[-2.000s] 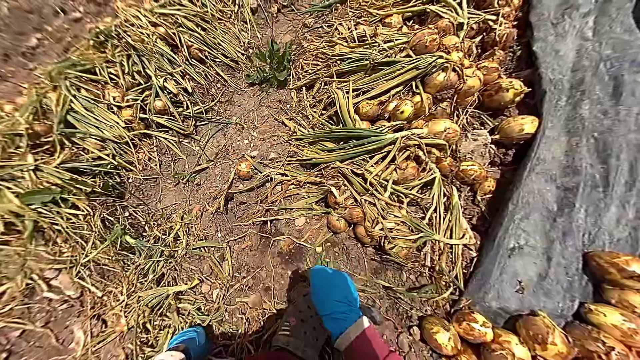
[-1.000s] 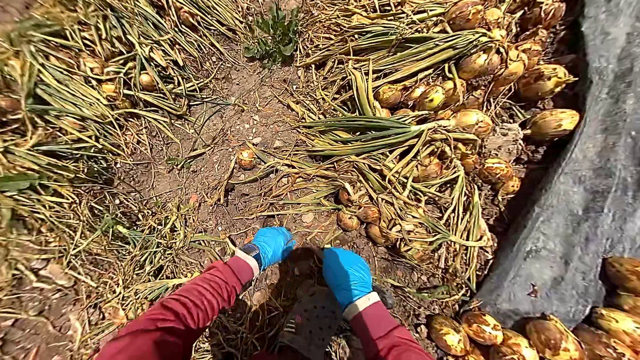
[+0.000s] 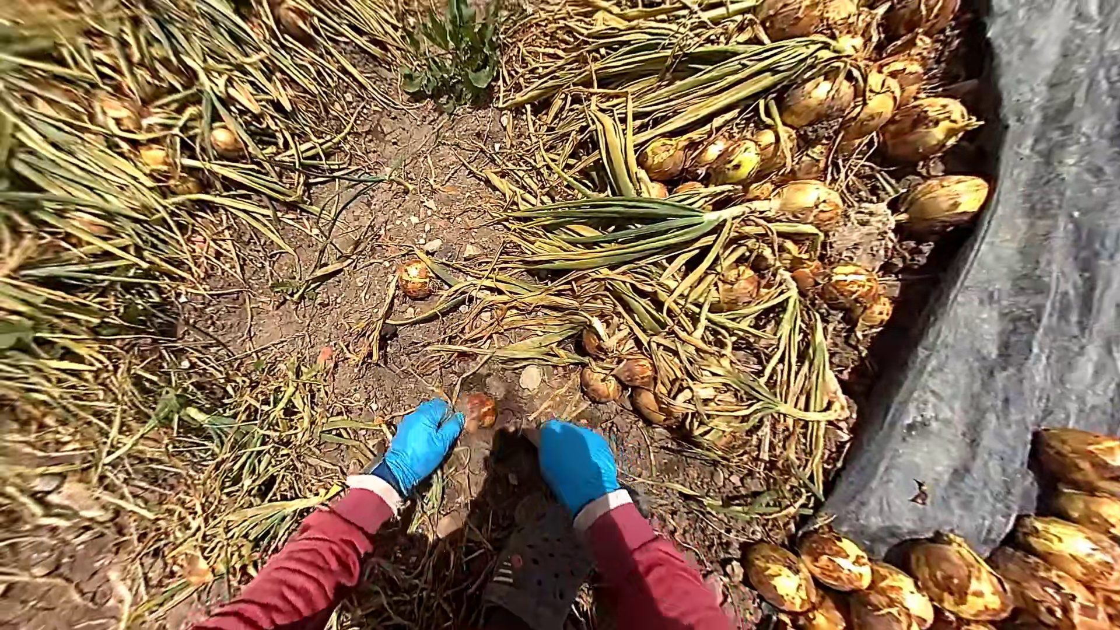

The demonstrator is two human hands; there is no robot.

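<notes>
My left hand (image 3: 423,444), in a blue glove, is over the soil at the lower middle, its fingers beside a small reddish-brown onion (image 3: 479,410). Whether the fingers touch that onion is hard to tell. To the right, my right hand (image 3: 577,465), also gloved in blue, is curled with its knuckles up. Something thin and dark pokes out by its fingers, but the palm side is hidden. Past the hands lie a small onion (image 3: 415,279) on bare soil and a cluster of small onions (image 3: 600,383) beside dry onion tops (image 3: 700,350).
Pulled onions with long leaves (image 3: 809,203) lie in a row at the right. Grey sheeting (image 3: 954,367) runs beside them, with large trimmed onions (image 3: 954,577) at its lower end. More onion tops (image 3: 105,227) cover the left. A green weed (image 3: 455,52) grows at the top; a shoe (image 3: 538,569) shows below.
My left hand came into view between the first two frames and has since moved left, away from the right hand. A small onion now shows beside its fingers.
</notes>
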